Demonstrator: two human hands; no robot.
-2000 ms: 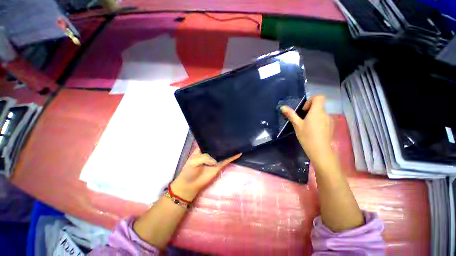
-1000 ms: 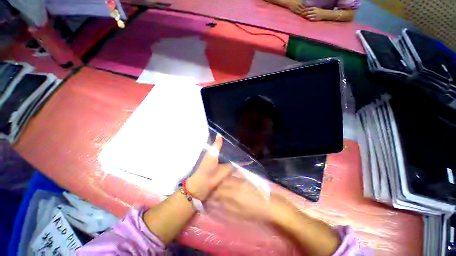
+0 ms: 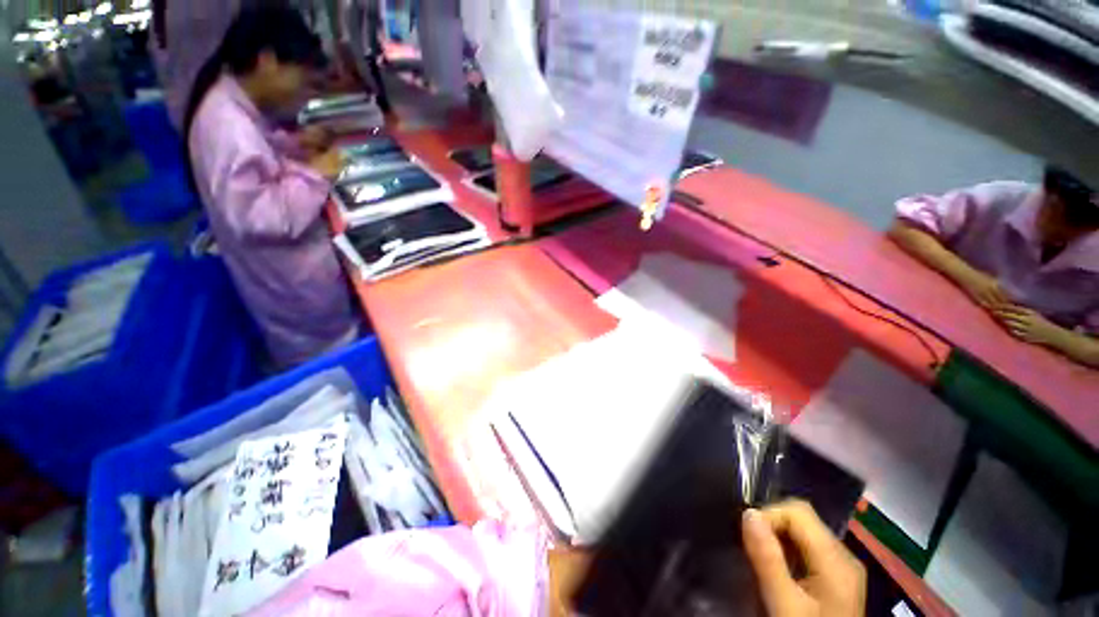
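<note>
A dark tablet is tilted up at the bottom centre, slightly blurred. Wrinkled clear film glares at its upper right edge. My right hand holds the tablet's right side, with thumb and fingers at the film edge. My left hand is hidden behind the tablet; only its wrist and pink sleeve show. Another dark slab shows behind the tablet at its right. White sleeves or sheets lie in a pile on the red mat left of and behind the tablet.
A blue crate with white sleeves and a handwritten sign stands at the left. Another blue crate is behind it. Stacked tablets lie near a person in pink. Another person's hands rest across the bench. Loose sheets lie right.
The view has swung left, showing the crates and a worker. My right hand has moved from near my left wrist to the tablet's right side. The tablet now stands lower in view, tilted.
</note>
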